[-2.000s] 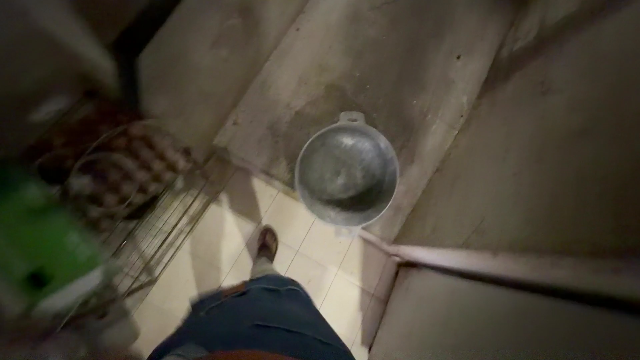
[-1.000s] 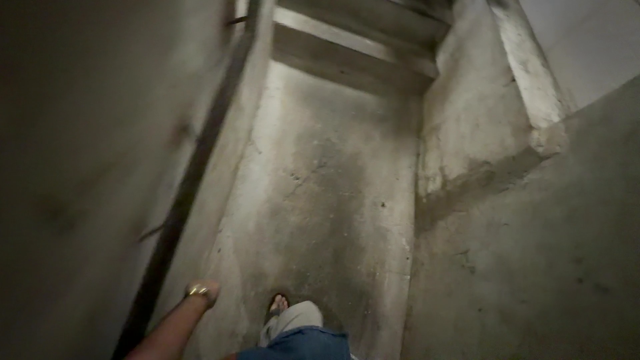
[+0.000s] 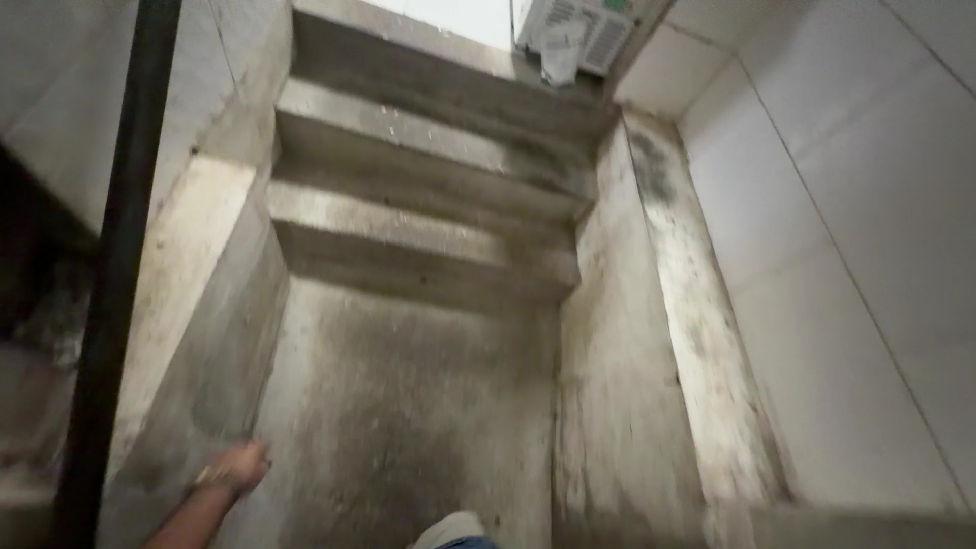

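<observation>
My left hand [image 3: 242,465], with a gold-coloured bracelet at the wrist, hangs at the lower left, over the join between the concrete side wall [image 3: 202,358] and the floor. Its fingers look curled, and no object shows in it. My right hand is outside the view. Below me lies a stained concrete landing [image 3: 396,404], with a trouser knee [image 3: 454,528] at the bottom edge. Concrete steps [image 3: 404,229] rise from the landing's far end.
A dark rail [image 3: 118,252] runs along the left. To the right stand a low concrete ledge [image 3: 686,305] and a tiled wall [image 3: 831,252]. At the top of the steps sits a white slatted container [image 3: 606,38] with a crumpled pale bag [image 3: 563,53] against it.
The view has moved from a metal pan over a tiled floor to the concrete landing and steps. The pan is out of view. My left hand came into view by the second frame.
</observation>
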